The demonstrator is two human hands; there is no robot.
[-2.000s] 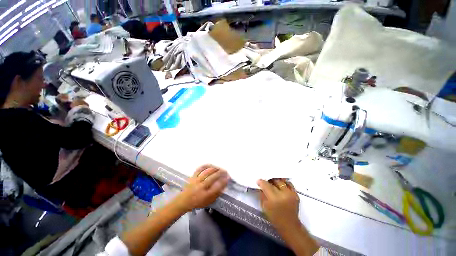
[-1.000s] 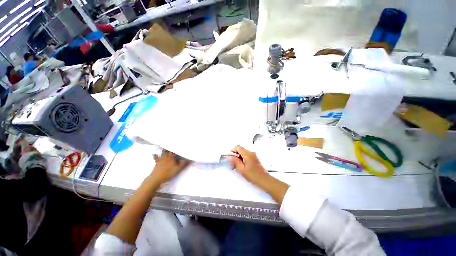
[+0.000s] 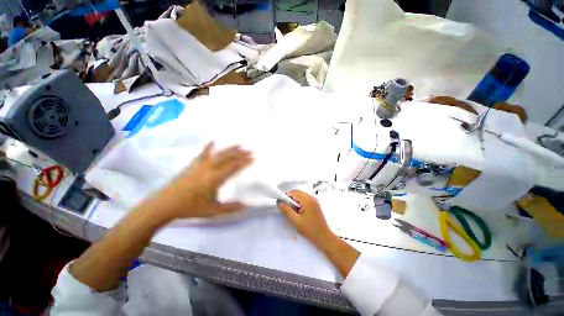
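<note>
A large white garment panel (image 3: 247,129) lies on the white table, left of the sewing machine head (image 3: 374,151). My left hand (image 3: 213,182) is over the panel's near part, fingers spread, slightly blurred, holding nothing. My right hand (image 3: 303,213) is closed on the panel's near edge, just left of and in front of the presser foot (image 3: 362,187). A small dark metallic thing shows between its fingers; I cannot tell what it is. Whether any cloth lies under the presser foot is not clear.
Scissors with yellow and green handles (image 3: 461,234) and thin pink and blue sticks (image 3: 423,236) lie right of the needle. A grey motor-like box (image 3: 59,120) and red-orange scissors (image 3: 48,182) are at left. Crumpled cloth bundles (image 3: 192,55) lie behind. The scale edge (image 3: 247,274) runs in front.
The view has shifted. My left hand has come off the panel's near edge and moved up over the cloth, fingers spread. The panel's left part now spreads further left, over the blue sticker. My right hand still grips the edge.
</note>
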